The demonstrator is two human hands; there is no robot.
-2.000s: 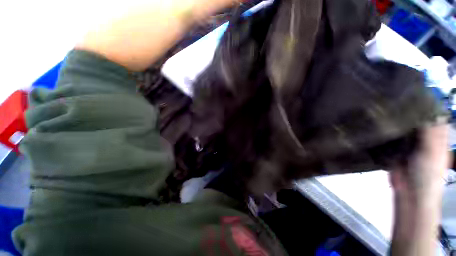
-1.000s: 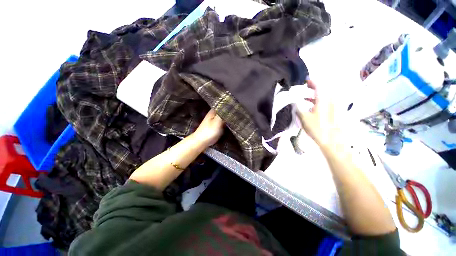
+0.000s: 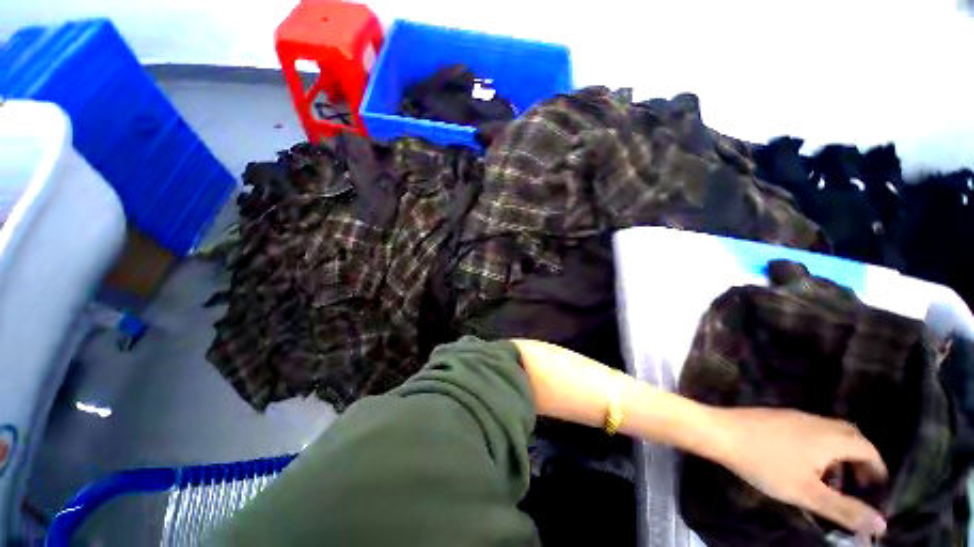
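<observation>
A plaid garment (image 3: 812, 353), dark brown with pale check lines, lies bunched on the white machine table (image 3: 652, 321) at the right. My left hand (image 3: 796, 465) is on this garment, palm down, with the fingers bent and a gap between thumb and fingers. The frame does not show whether the fingertips pinch cloth. My right hand is out of the picture. A large garment bundle (image 3: 577, 182) of the same plaid cloth hangs in a heap left of the table.
A blue plastic bin (image 3: 470, 80) with dark cloth and a red stool (image 3: 331, 53) stand behind the bundle. Blue crates (image 3: 128, 128) and a white rounded surface (image 3: 64, 224) are at the left. A blue-framed rack or chair (image 3: 182, 481) is at the lower left. Dark cloth (image 3: 854, 192) lies at the upper right.
The view has swung left, so the sewing machine, scissors and my right hand have left the picture. My left hand now lies on top of the garment. The white strip near my right hand no longer shows.
</observation>
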